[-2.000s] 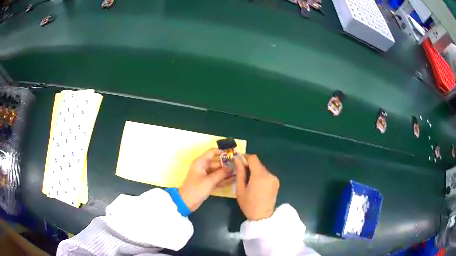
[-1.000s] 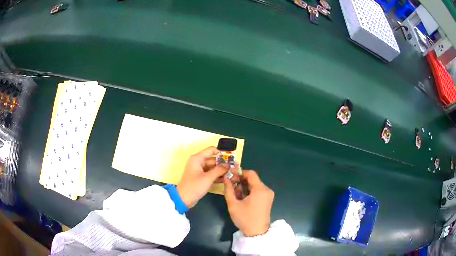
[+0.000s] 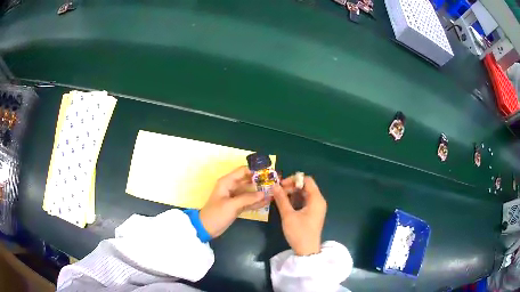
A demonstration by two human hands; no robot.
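The half-assembled smartwatch unit [image 3: 265,179] has a pale pinkish housing with copper-orange inside. Its black square display module [image 3: 259,161] hangs open on the far side. My left hand [image 3: 225,201] grips the unit by its left and near edge, above the yellow backing sheet [image 3: 177,170]. My right hand [image 3: 302,214] is at the unit's right side, fingertips at its near edge. It holds a small pale object [image 3: 299,180], perhaps the handle of a tweezers or pick; its tip is hidden or too blurred to tell.
A stack of adhesive sheets [image 3: 80,157] lies left. A blue scrap bin [image 3: 403,244] with white bits stands right. Beyond the bench seam, the green belt carries watch units [image 3: 397,128]. A white perforated box [image 3: 421,28] and a red basket [image 3: 503,85] are upper right. Clear trays [image 3: 12,122] stand far left.
My right hand has turned and shifted slightly right and up, and the pale object now shows at its fingers. The display module is tilted more. My left hand still holds the unit.
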